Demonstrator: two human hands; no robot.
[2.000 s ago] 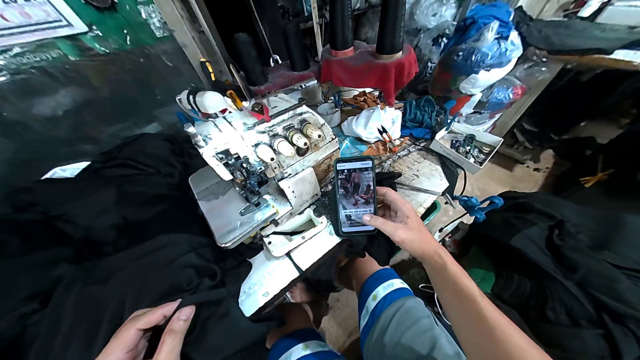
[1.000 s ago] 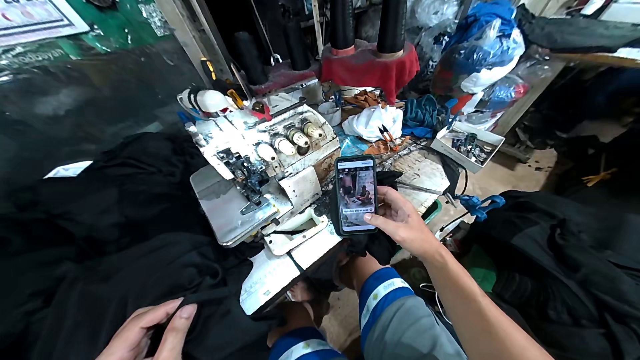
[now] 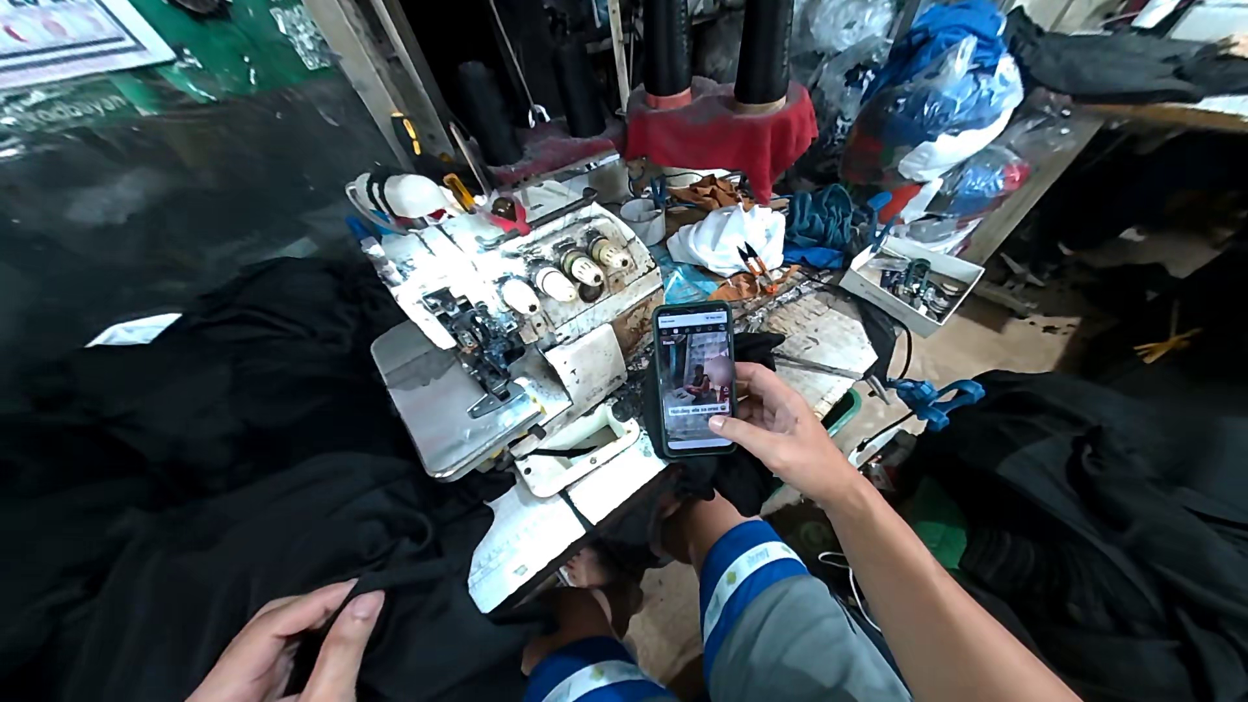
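Observation:
A lit smartphone [image 3: 694, 380] stands nearly upright at the table's front edge, its screen toward me. My right hand [image 3: 785, 429] grips its lower right side, the thumb over the screen. At the bottom left, my left hand [image 3: 302, 639] has thumb and forefinger close together on a fold of black fabric [image 3: 253, 526]; whether the fold is pinched between them is hard to tell. Between the hands sits a worn white overlock sewing machine [image 3: 507, 312] with several tension dials and a metal work plate [image 3: 448, 390].
Orange-handled thread snips [image 3: 759, 268] lie beside a white cloth bundle [image 3: 729, 237]. A small box of metal parts [image 3: 912, 288] is at the table's right. Black thread cones [image 3: 763, 49] stand behind on red cloth [image 3: 721, 132]. Dark fabric [image 3: 1102, 507] is heaped at the right.
The picture on the phone's screen has changed. Both hands have stayed in about the same places.

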